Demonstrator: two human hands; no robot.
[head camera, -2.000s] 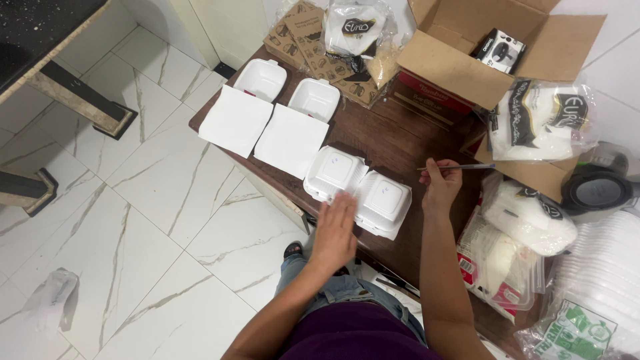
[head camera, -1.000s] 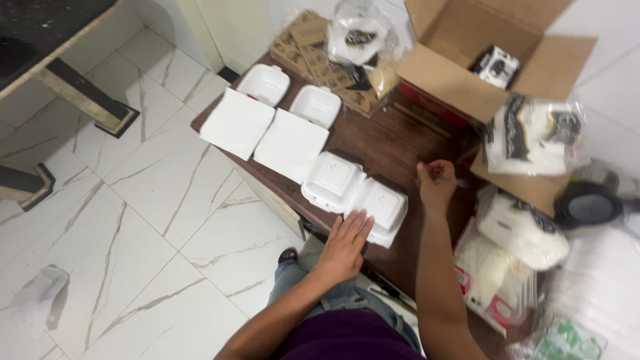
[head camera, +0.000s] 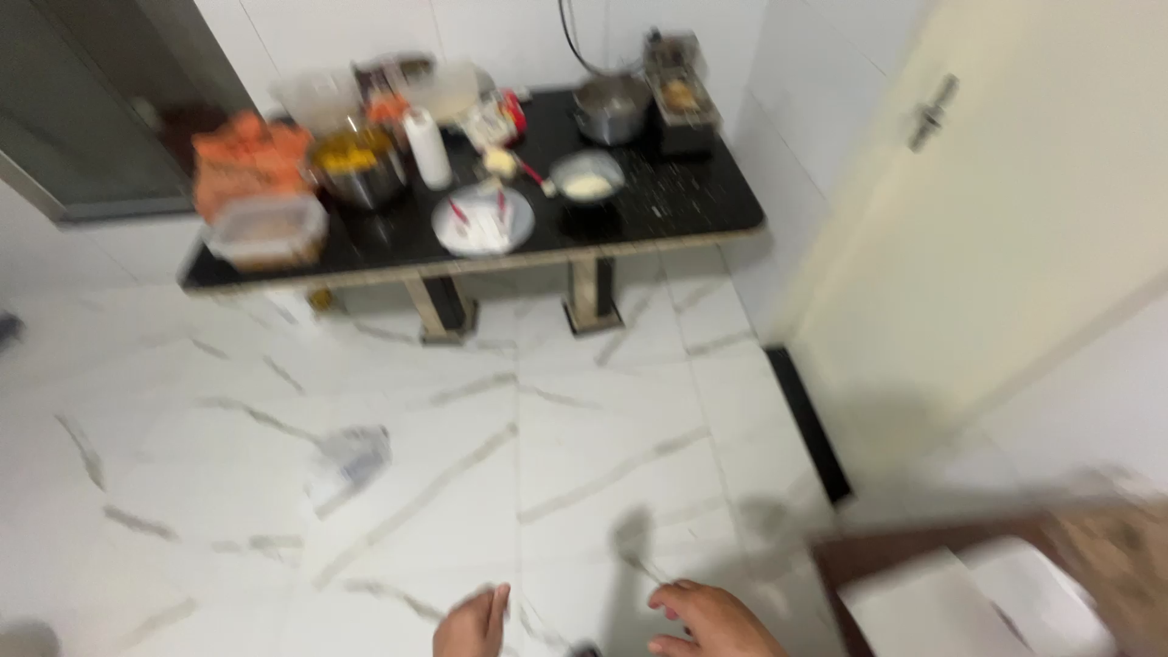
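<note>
Blurred at the bottom edge, my left hand (head camera: 472, 625) is over the floor, its fingers together, with nothing visible in them. To its right, my right hand (head camera: 716, 622) has curled fingers; a thin utensil (head camera: 653, 573) juts up and left from them, its far end unclear against a shadow. At the lower right, a white foam container (head camera: 1040, 593) stands on a brown tabletop (head camera: 844, 557), beside its white lid. On the black table ahead are a white plate (head camera: 484, 222) with red-handled utensils, a metal bowl of yellow food (head camera: 360, 173) and a small bowl of pale food (head camera: 587, 180).
The black table (head camera: 675, 205) also holds a lidded plastic tub (head camera: 266, 228), an orange cloth or bag (head camera: 248, 164), a white bottle or roll (head camera: 427, 149), a metal pot (head camera: 611, 108) and a fryer-like appliance (head camera: 680, 96). A plastic bag (head camera: 351, 461) lies on the tiled floor. A door (head camera: 958, 201) is at right.
The view has swung left to the black table. My left hand has left the closed foam container it was touching, and both hands are now over the floor, away from the brown tabletop's middle.
</note>
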